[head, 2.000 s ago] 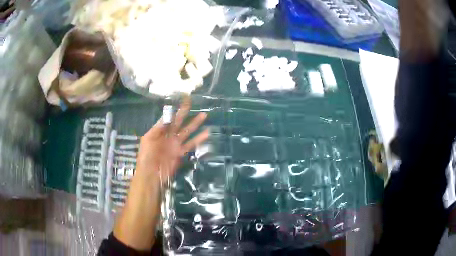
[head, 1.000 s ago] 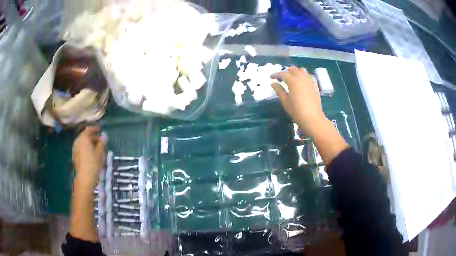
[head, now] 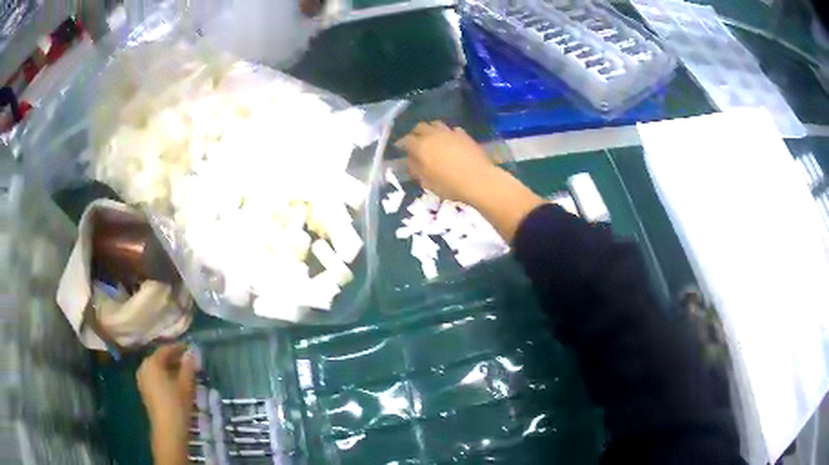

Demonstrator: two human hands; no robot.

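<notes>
My left hand (head: pixel 167 386) is at the lower left, fingers curled together at the upper left end of the rod-part tray (head: pixel 211 427); what it holds is hidden. My right hand (head: pixel 447 163) reaches over the bench just beyond a pile of small white inserts (head: pixel 454 234), palm down; its fingertips are blurred and any held part is not visible. The clear blister tray (head: pixel 414 390) lies at the bottom centre, with one small white unit (head: pixel 305 373) at its upper left pocket.
A large clear bag of cream-white foam blocks (head: pixel 264 191) stands left of the inserts. A beige-edged lined bag (head: pixel 77 291) is at far left. A blue tray (head: pixel 536 104) holds a clear tray of parts (head: pixel 591 54) at upper right. Another white block (head: pixel 588 197) and a white sheet (head: pixel 736 254) lie right.
The view has shifted, so the bench things sit lower. My right hand has moved from over the inserts to beyond their far left side. My left hand remains at the rod-part tray.
</notes>
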